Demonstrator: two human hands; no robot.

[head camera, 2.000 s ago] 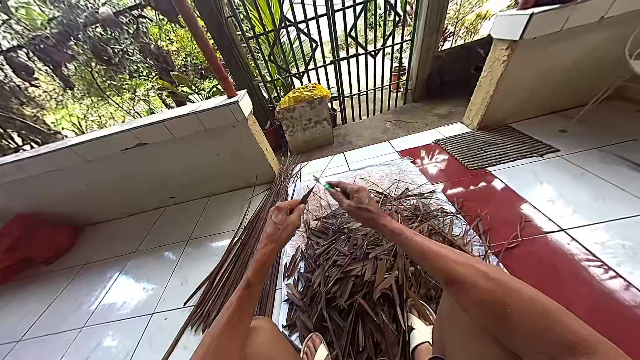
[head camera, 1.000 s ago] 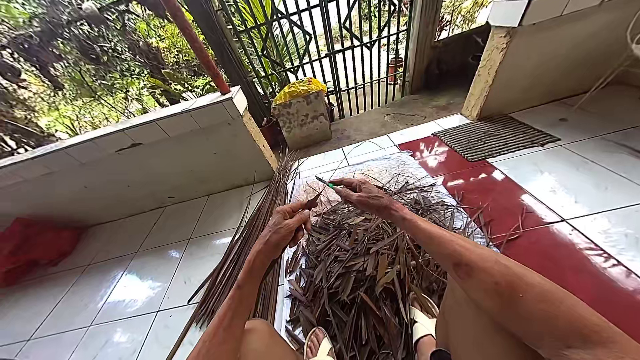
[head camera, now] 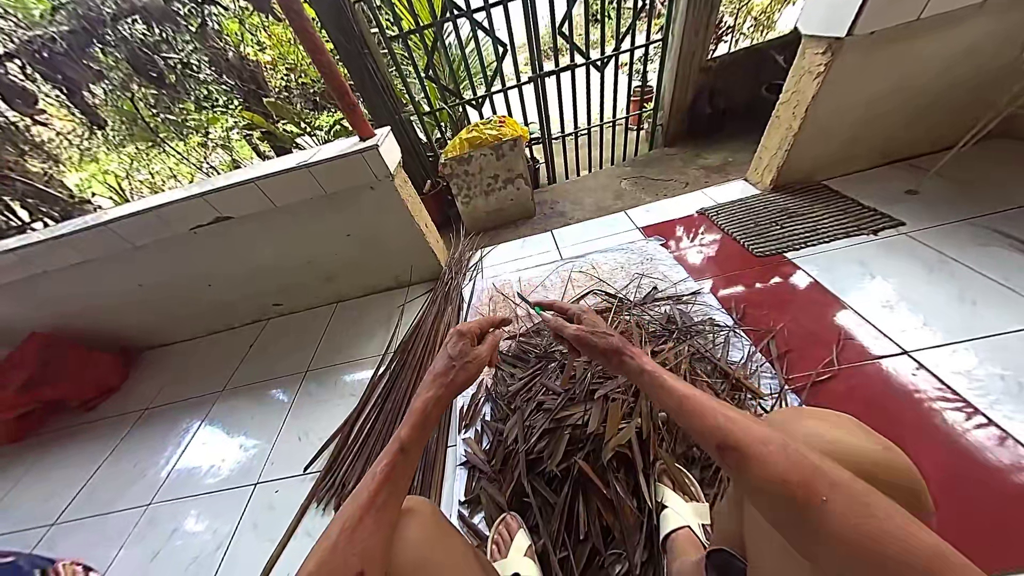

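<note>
My right hand (head camera: pixel 588 332) is closed around a small knife (head camera: pixel 528 304) with a green handle, its dark blade pointing up and left. Just left of the blade, my left hand (head camera: pixel 470 344) has its fingertips pinched together; whether a thin strip is between them I cannot tell. Beneath both hands, a heap of dry brown leaf pieces (head camera: pixel 576 432) lies on a white cloth (head camera: pixel 640 260) between my sandalled feet. A bundle of long thin brown leaf ribs (head camera: pixel 400 384) lies to the left, beside the cloth, partly behind my left forearm.
A ribbed doormat (head camera: pixel 800 218) lies at the right on white and red floor tiles. Ahead stand a concrete block (head camera: pixel 490 184) with a yellow plastic cover (head camera: pixel 485 134) and a metal gate (head camera: pixel 560 88). A low wall (head camera: pixel 240 256) runs along the left, near a red bag (head camera: pixel 60 380).
The brown piece seen earlier at my left fingertips no longer shows there. The knife remains in my right hand.
</note>
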